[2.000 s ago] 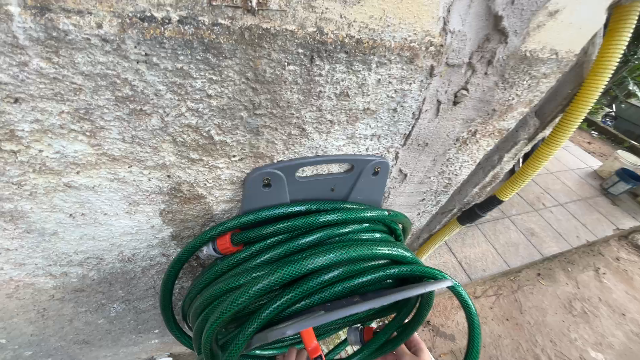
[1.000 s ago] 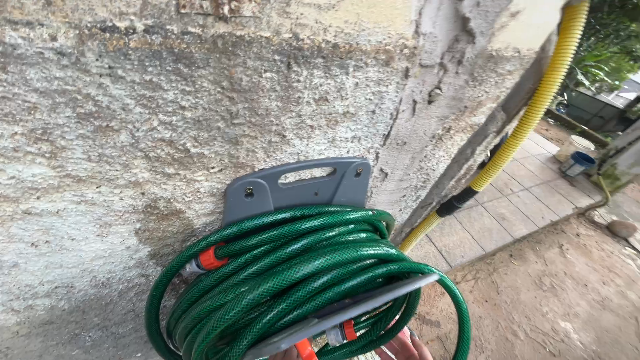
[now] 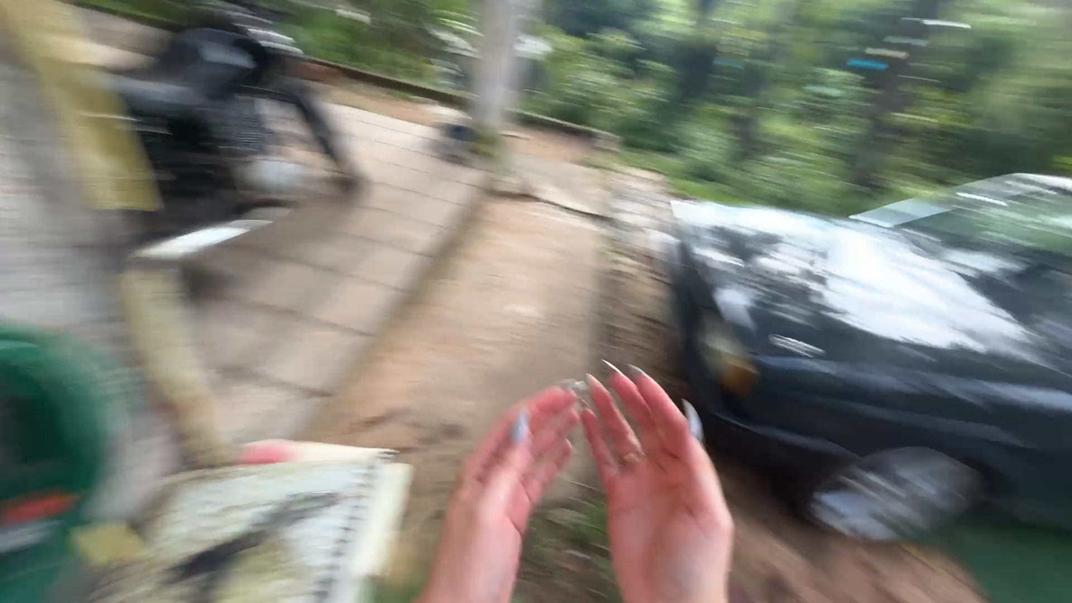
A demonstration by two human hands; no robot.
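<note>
My left hand (image 3: 515, 477) and my right hand (image 3: 649, 469) are raised side by side at the lower middle, palms showing and fingertips close together. Both are empty, with the fingers extended and slightly curved. At the left edge is the blurred green garden hose coil (image 3: 42, 435), with an orange and grey hose connector (image 3: 33, 511) on it; neither hand touches it. A yellow corrugated pipe (image 3: 92, 117) runs down the upper left. Below my left hand's side, at the lower left, is a pale surface (image 3: 260, 519) with dark marks, too blurred to name.
A dark car (image 3: 854, 335) stands at the right. A dark motorcycle (image 3: 226, 117) is parked at the upper left on the tiled paving (image 3: 368, 226). A dirt strip (image 3: 494, 293) runs between paving and car. Behind stands a post (image 3: 496, 75) before green trees.
The view has swung far to the right, off the wall. My hands, which were under the hose coil one second ago, are now away from it and held up in front.
</note>
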